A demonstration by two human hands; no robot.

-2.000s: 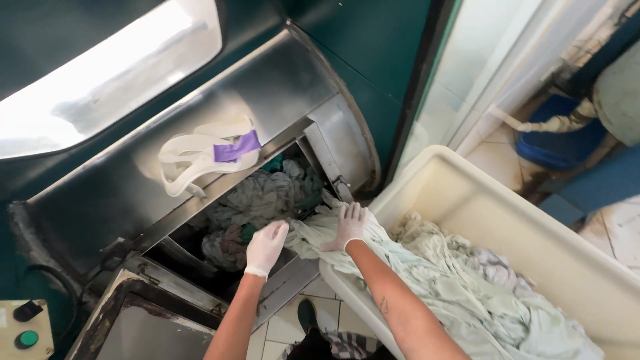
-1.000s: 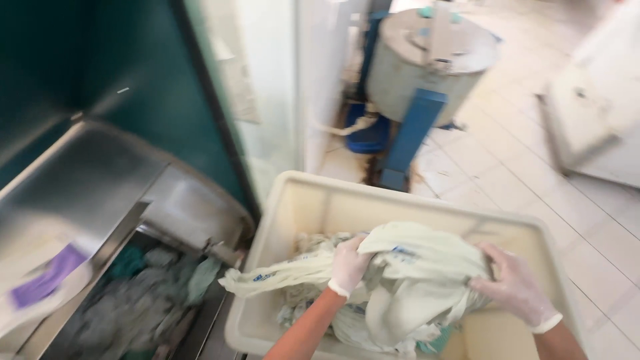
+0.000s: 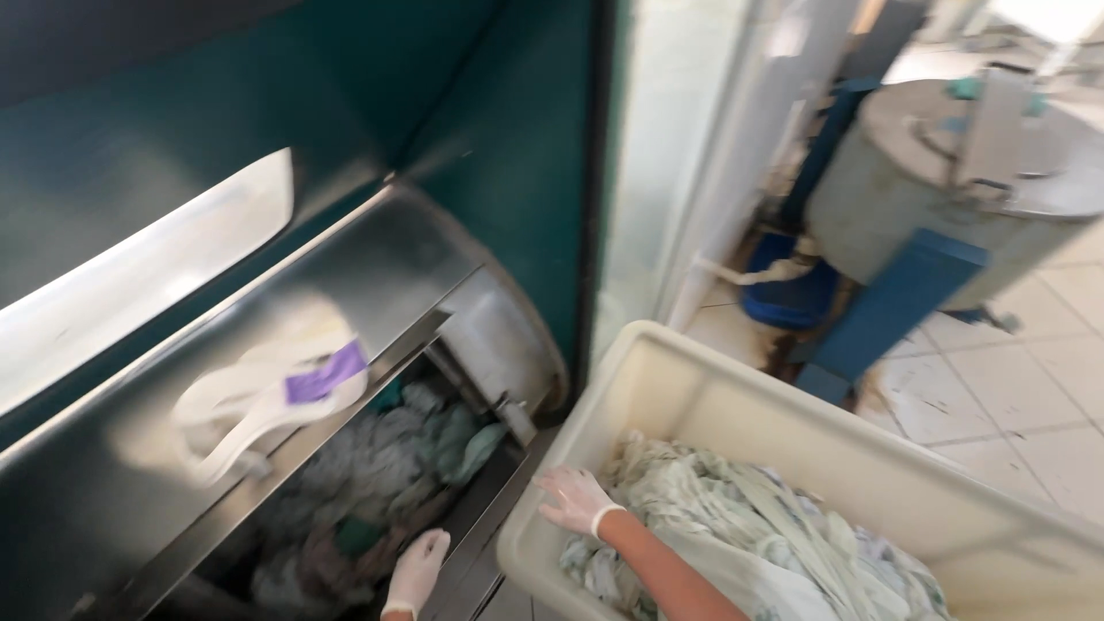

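Observation:
Both my hands wear thin whitish gloves. My left hand (image 3: 417, 571) is over the front edge of the metal drum's opening, its fingers bent; whether it grips anything cannot be told. My right hand (image 3: 576, 502) lies with fingers spread at the near left rim of a cream plastic tub (image 3: 759, 379), holding no cloth. Crumpled pale green and white fabric (image 3: 742, 526) fills the lower part of the tub. Inside the drum opening lies a heap of wet-looking grey and green cloth (image 3: 388, 466).
A white strap-like item with a purple band (image 3: 323, 375) rests on the metal drum (image 3: 345, 267). Behind the tub stand a lidded metal cylinder (image 3: 914, 190) on a blue support (image 3: 893, 302) and a blue basin (image 3: 787, 280). A glass panel (image 3: 673, 155) rises beside the drum.
A second ago both hands held pale fabric over the tub; now it is let go, the left hand is at the drum opening and the right at the tub rim. The view has swung left.

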